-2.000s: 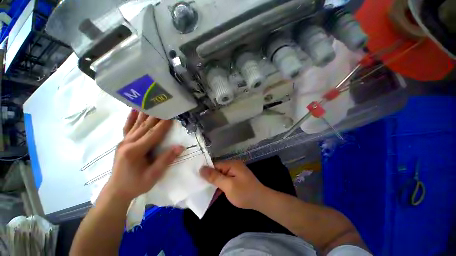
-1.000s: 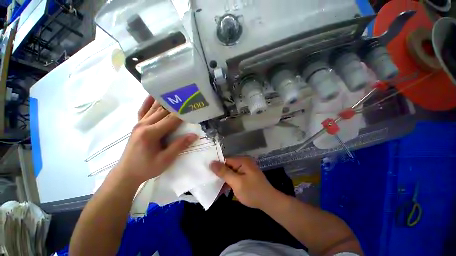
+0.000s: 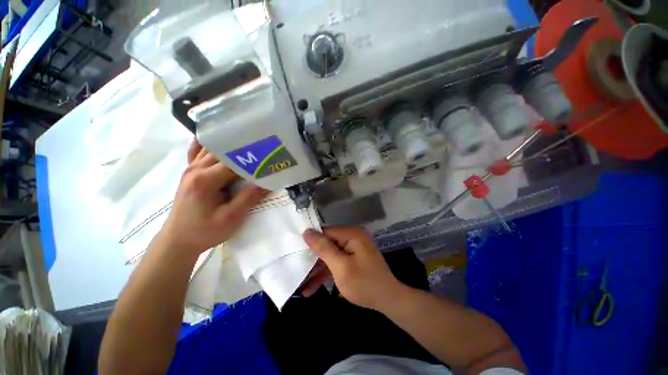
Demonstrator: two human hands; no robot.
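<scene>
A white garment panel [image 3: 275,245] with dark stitch lines lies under the presser foot and needle area [image 3: 301,196] of the grey-white overlock machine [image 3: 256,150]. Its near corner hangs over the table edge. My left hand [image 3: 209,201] lies on the panel left of the needle, fingers spread, fingertips partly hidden by the machine head. My right hand [image 3: 350,262] pinches the panel's right edge just below the needle, thumb on top, fingers underneath. More white pieces [image 3: 146,172] with dark stitch lines lie spread left of the machine head.
Tension knobs [image 3: 458,126] line the machine front. Thin rods with red clips [image 3: 477,186] stick out at right, above a white pad. An orange-red disc [image 3: 579,80] is at upper right. Blue bins [image 3: 513,293] sit below, with yellow-handled scissors [image 3: 603,307] at right. A folded cloth bundle [image 3: 33,340] stands at lower left.
The panel has moved further up under the needle area, its near corner now shorter below the needle. My left hand has moved up a little. The camera view has shifted.
</scene>
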